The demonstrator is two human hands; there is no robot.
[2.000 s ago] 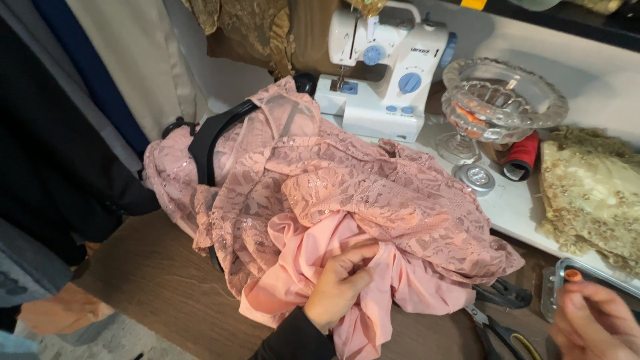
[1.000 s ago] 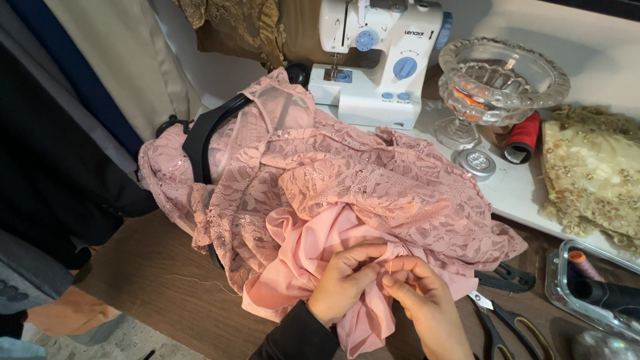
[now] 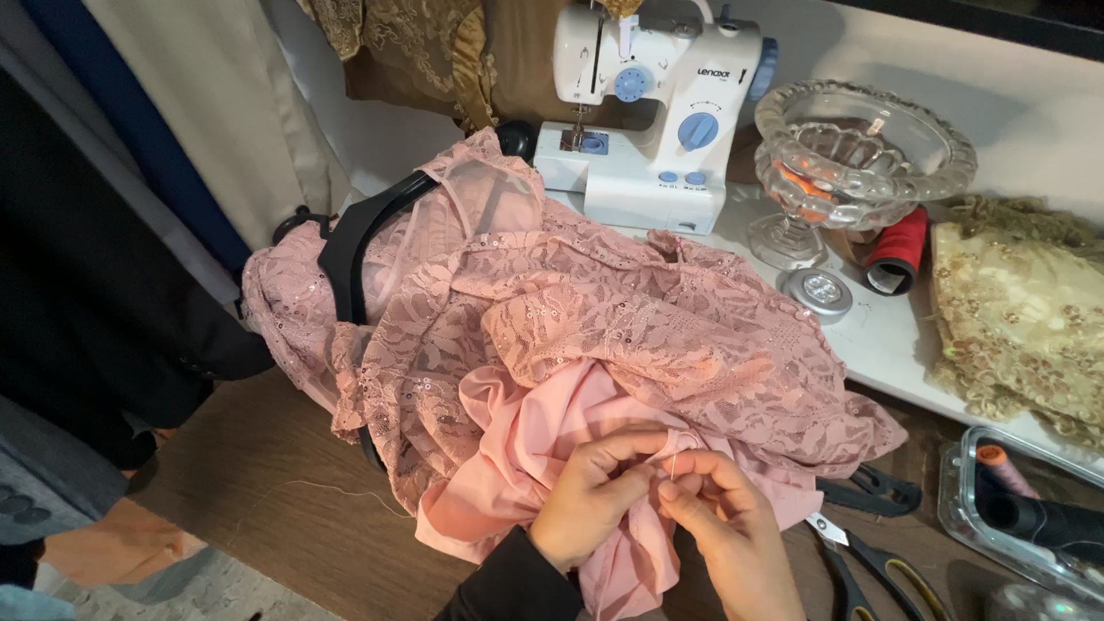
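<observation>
A pink lace dress with sequins (image 3: 621, 319) lies over the wooden table, a black hanger (image 3: 349, 259) across its upper part. Its smooth pink lining (image 3: 535, 431) is bunched at the front. My left hand (image 3: 595, 496) pinches a fold of this lining between thumb and fingers. Close against it on the right, my right hand (image 3: 720, 517) has its fingertips at the same fold, with a thin thread or needle between them; which of the two cannot be told. A loose thread (image 3: 319, 485) curves over the wood to the left.
Behind the dress stands a white sewing machine (image 3: 655, 121), with a glass bowl (image 3: 862, 164), a red thread spool (image 3: 899, 250) and gold lace fabric (image 3: 1026, 319) to its right. Scissors (image 3: 871, 561) and a clear plastic box (image 3: 957, 509) lie at the lower right. Dark garments (image 3: 95, 216) hang at left.
My right hand has moved left from beside the plastic box to the pink lining, where it meets my left hand. My left hand has kept hold of the fabric.
</observation>
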